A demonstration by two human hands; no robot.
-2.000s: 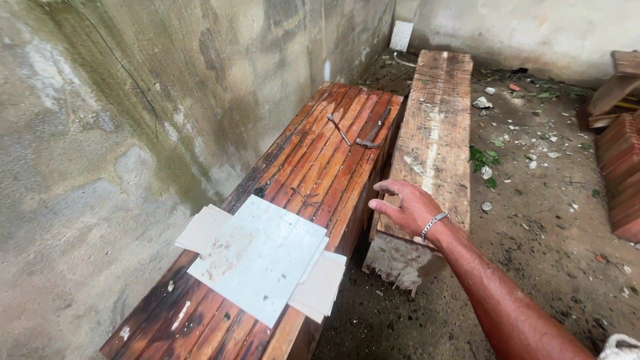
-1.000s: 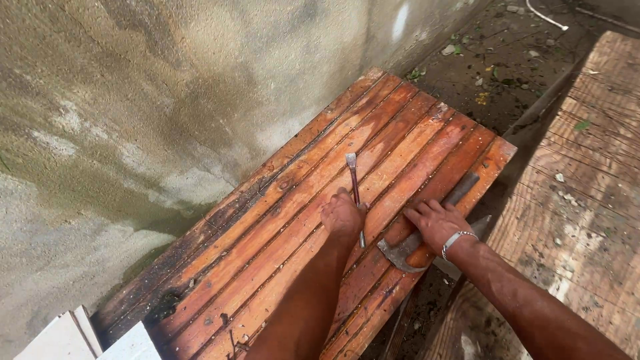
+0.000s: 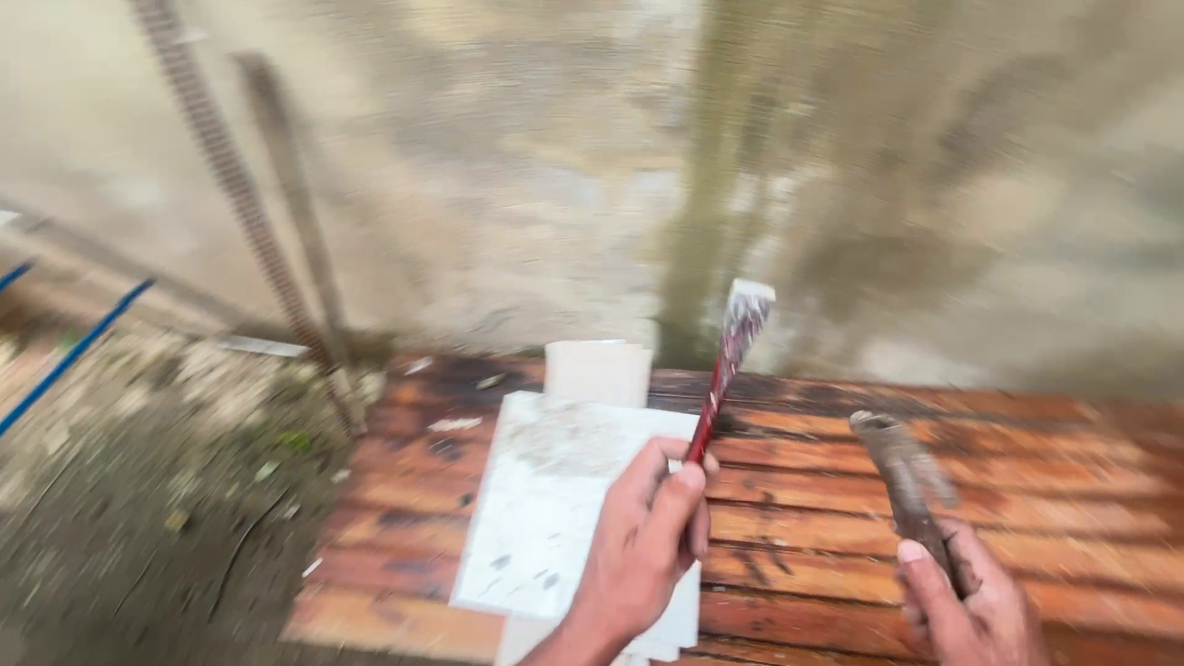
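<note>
My left hand (image 3: 652, 536) is closed around a red cold chisel (image 3: 720, 388), its flat, worn metal end pointing up. In my right hand (image 3: 976, 592) is a hammer (image 3: 902, 481) with a dark handle; motion blurs its head. Both tools are raised over a stack of reddish wooden boards (image 3: 832, 532). Behind my left hand, a large white tile (image 3: 555, 509) with grit and dark specks lies on the boards, with smaller pale tiles (image 3: 599, 365) partly beneath it at the wall side and the near side.
A stained plastered wall (image 3: 518, 185) rises directly behind the boards. A ribbed metal bar (image 3: 231, 185) leans on it at the left. Dirt ground with rubble (image 3: 185, 518) and a blue rod (image 3: 74, 356) lie at the left.
Two seconds ago both tools lay on the boards; one second ago my hands were at them there. Now both are lifted. The view has swung left, towards the tiles.
</note>
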